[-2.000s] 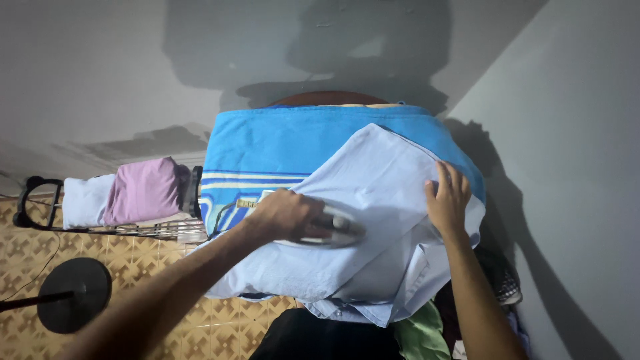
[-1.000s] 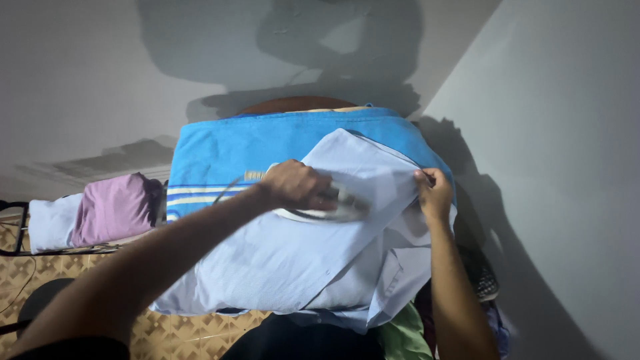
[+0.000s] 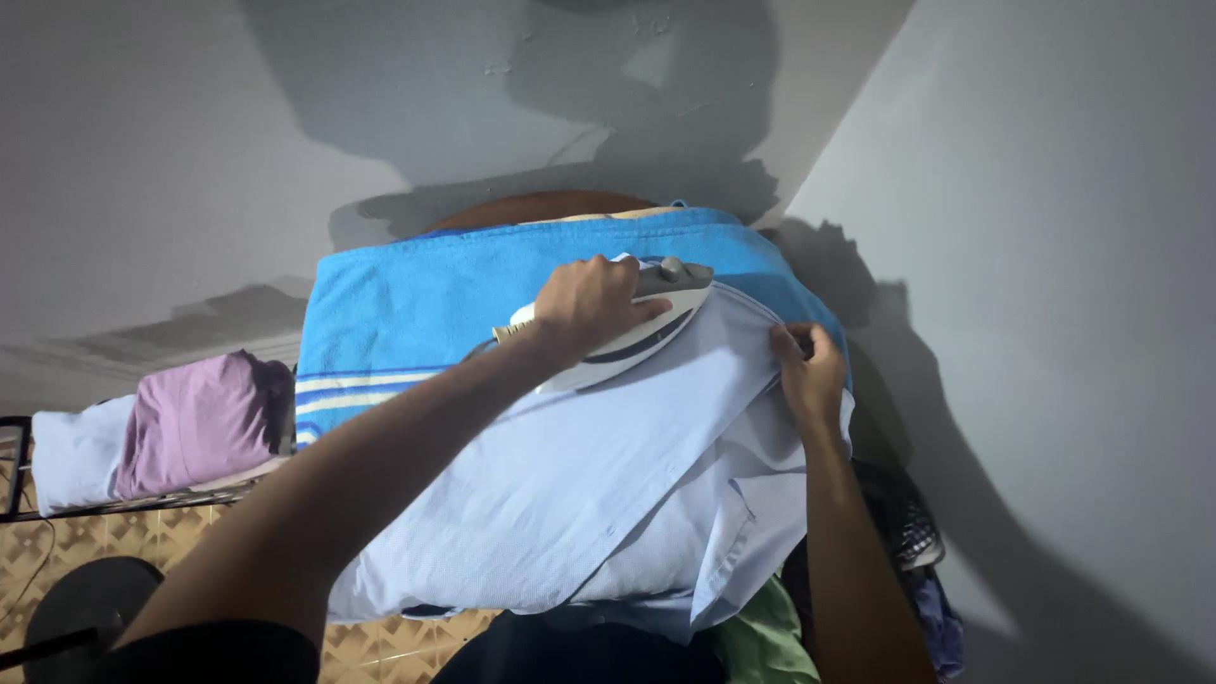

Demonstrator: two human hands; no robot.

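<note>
A light blue shirt (image 3: pixel 532 494) lies spread over a blue towel (image 3: pixel 408 294) with white stripes, which covers a table. My left hand (image 3: pixel 591 302) grips the handle of a white and grey clothes iron (image 3: pixel 655 328); its tip points up and right near the shirt's upper edge, and its cord runs off behind my forearm. At the shirt's right edge, my right hand (image 3: pixel 807 366) pinches the fabric between thumb and fingers. The iron's soleplate is hidden from view.
Folded pink cloth (image 3: pixel 190 423) and light blue cloth (image 3: pixel 81 456) rest on a metal rack at the left. A round dark base (image 3: pixel 90 608) stands on the tiled floor. Green cloth (image 3: pixel 769 632) and other clothes hang or lie at lower right. Walls (image 3: pixel 1064 285) rise behind and right.
The iron in my left hand has moved up toward the shirt's upper edge. My right hand, earlier resting spread on the shirt, now pinches its edge. The view has shifted somewhat.
</note>
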